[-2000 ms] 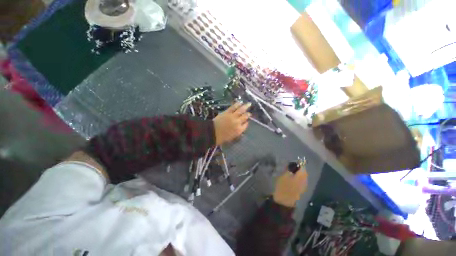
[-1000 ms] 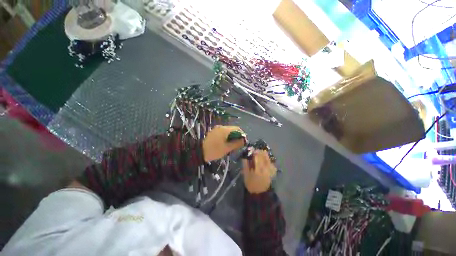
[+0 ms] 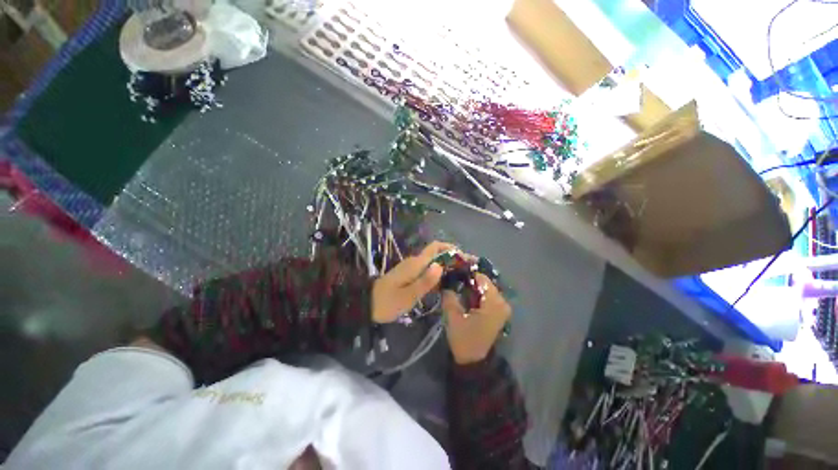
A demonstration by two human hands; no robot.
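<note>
My left hand [image 3: 406,285] and my right hand [image 3: 478,321] are close together over the grey mat, fingertips meeting. Both are shut on a small dark component [image 3: 458,275] with green and reddish parts; its exact shape is blurred and partly covered by the fingers. A pale lead hangs below the hands. A pile of wire harnesses [image 3: 363,197] with green ends and white-grey leads lies just beyond my left hand. More leads [image 3: 469,188] lie beside it along the tray's edge.
White perforated tray [image 3: 335,46] beyond the mat, with a red wire bundle [image 3: 519,124]. Open cardboard box [image 3: 707,207] at right. Second harness pile [image 3: 643,404] with a white tag [image 3: 620,364] at lower right. Pale roll [image 3: 165,46] with leads at upper left. Bubble wrap [image 3: 211,197] at left.
Since two seconds ago, my left hand has left the harness pile and my right hand has moved left to meet it. Over the last second, the hands have closed together around the component.
</note>
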